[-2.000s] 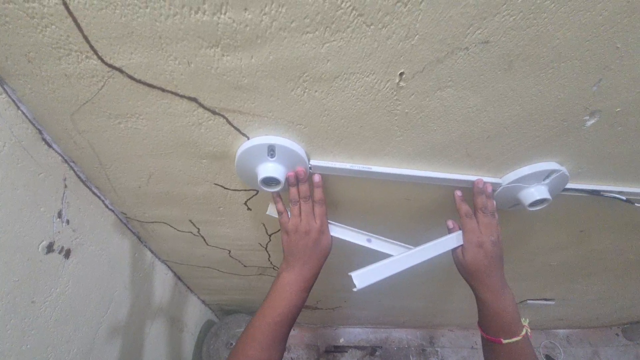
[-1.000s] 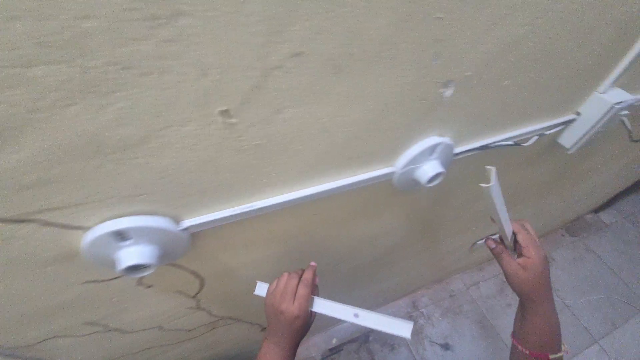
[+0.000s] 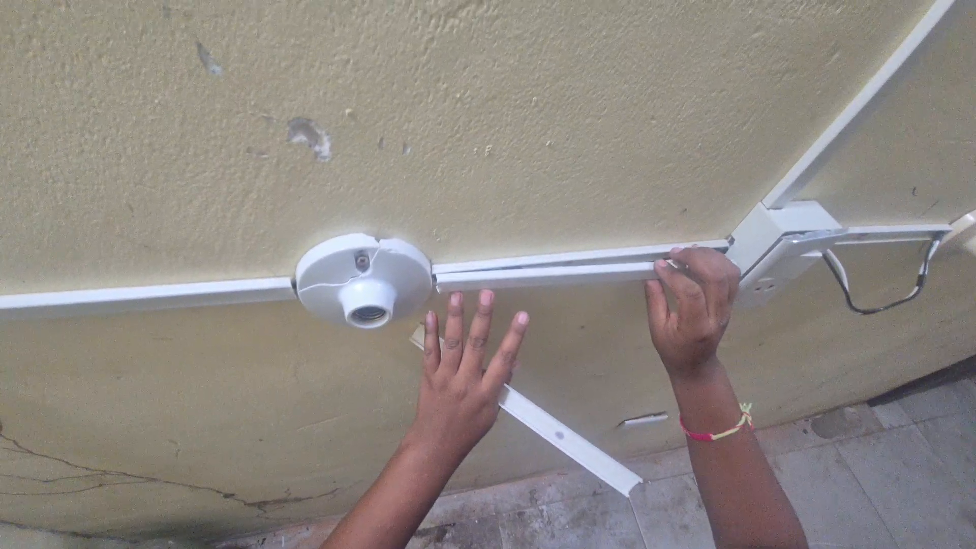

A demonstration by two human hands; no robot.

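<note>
My right hand point(image 3: 695, 309) grips the right end of a white plastic trunking cover strip point(image 3: 549, 276), which lies along the lower edge of the open trunking base point(image 3: 610, 255) on the wall. The strip's left end is beside a round white lamp holder point(image 3: 364, 282) with a cracked rim. Fingers spread, my left hand point(image 3: 461, 374) is below that end. A second white strip point(image 3: 572, 438) slants behind its palm; the thumb is hidden, and whether it clamps this strip is unclear.
A white box with a socket plate point(image 3: 785, 244) hangs at the right, with a black and white wire point(image 3: 877, 309) looping beside it. Trunking point(image 3: 145, 296) runs left from the lamp holder; another length point(image 3: 862, 107) rises from the box. Tiled floor point(image 3: 862, 465) lies below.
My right hand has brought its strip from in front of the wall onto the trunking between lamp holder and box. My left hand has opened its fingers. The view has shifted right along the wall.
</note>
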